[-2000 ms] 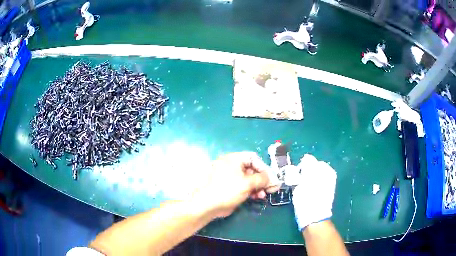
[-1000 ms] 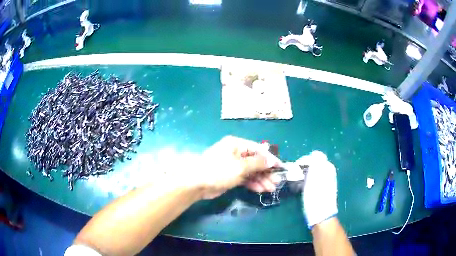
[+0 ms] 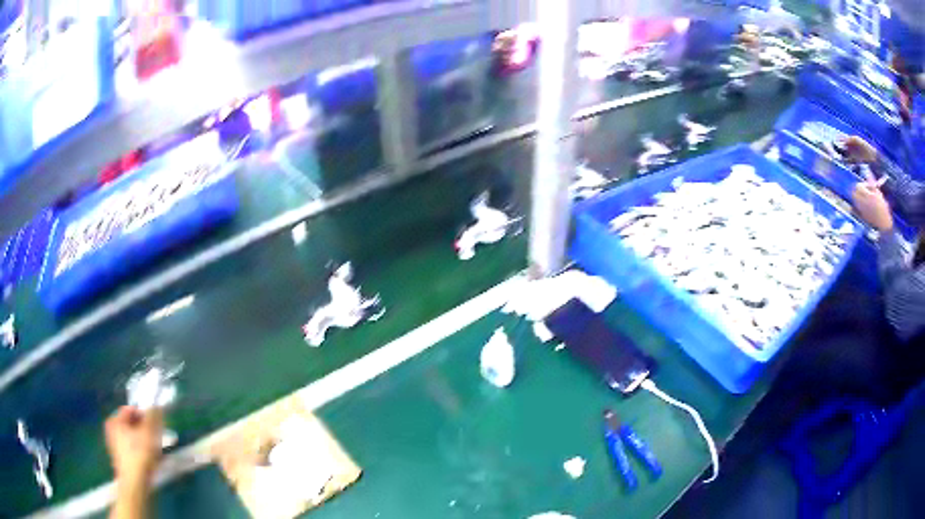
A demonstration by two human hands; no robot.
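My bare left hand [image 3: 135,438] is at the lower left, over the near side of the dark green conveyor. Its fingertips are at a blurred white unit [image 3: 152,387] and appear to grip it. The unit's lower part is partly hidden by the fingers. My gloved right hand is not clearly in view; a small white sliver at the bottom edge cannot be identified. The tan cardboard pad [image 3: 330,458] with a whitish lump lies right of my left hand.
White units [image 3: 343,304] lie spaced along the conveyor beyond the pale rail [image 3: 380,373]. A white post [image 3: 551,132] stands by the rail. Right are a blue bin [image 3: 659,294] of white parts, black slab [image 3: 598,345] with cable, squeeze bottle [image 3: 498,359], nippers [image 3: 631,453], and another person's hand [image 3: 872,203].
The view has swung right, and the metal parts heap has left the picture. My left hand has moved from the bench to the conveyor with a white unit. My gloved hand is no longer clearly visible.
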